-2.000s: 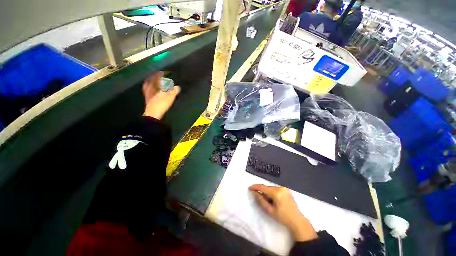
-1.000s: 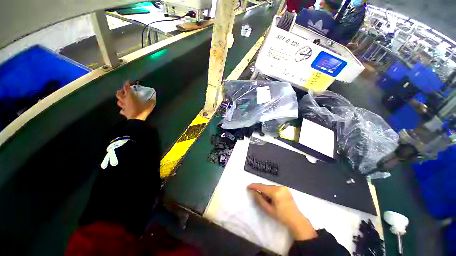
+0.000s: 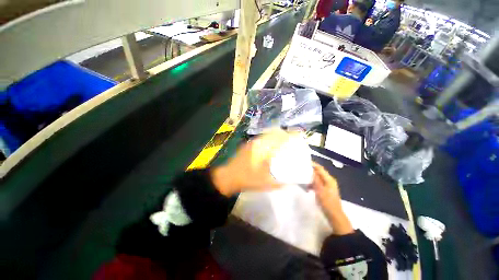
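Note:
A white plug adapter is held above the white work sheet, in front of the black mat. My left hand is blurred and grips the adapter from its left side. My right hand is at the adapter's lower right, with fingertips at its edge. Whether the right hand holds a small part is too blurred to tell. A pile of small black parts lies at the right end of the sheet.
Crumpled clear bags and a small white tray lie behind the mat. A printed carton stands at the back. A mallet lies right of the sheet. The conveyor and a post are at left. People are behind.
My left hand has come from over the conveyor to the work sheet with the adapter. My right hand has risen from the sheet to meet it. Something grey now shows at the upper right.

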